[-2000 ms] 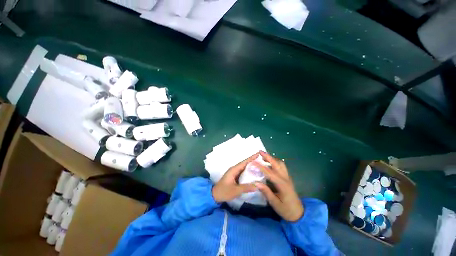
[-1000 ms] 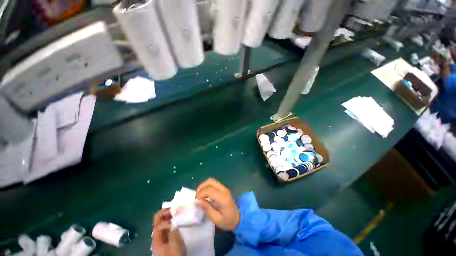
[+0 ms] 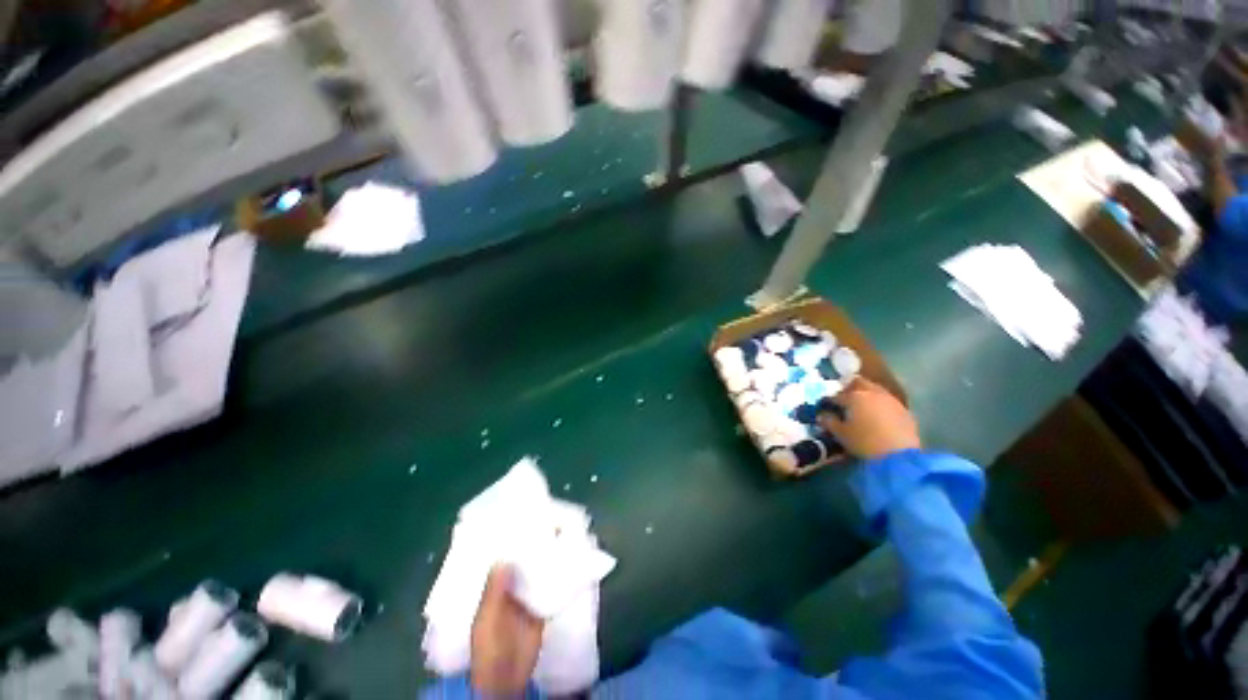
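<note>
My right hand (image 3: 872,420) reaches into the small brown disc tray (image 3: 876,367) at its right side. Its fingertips are among the white, blue and dark round discs (image 3: 769,390); I cannot tell whether they grip one. My left hand (image 3: 507,636) is low in front of me, with its thumb on a white sheet or wrapper (image 3: 559,563) over the loose stack of wrapping sheets (image 3: 472,547). Whether something is wrapped inside it I cannot tell. White cylinder units (image 3: 199,636) lie in a pile at the lower left, and one (image 3: 309,606) lies a little apart.
Large white cylinders (image 3: 513,69) hang above the far side. A metal post (image 3: 855,151) stands behind the tray. Another sheet stack (image 3: 1016,298) lies right of it. White sheets (image 3: 151,349) lie at far left. Another person's blue sleeve (image 3: 1225,260) shows at far right.
My right hand has left the white piece held between both hands and moved right into the disc tray. My left hand stays near the sheets, where the white piece now lies spread out flatter.
</note>
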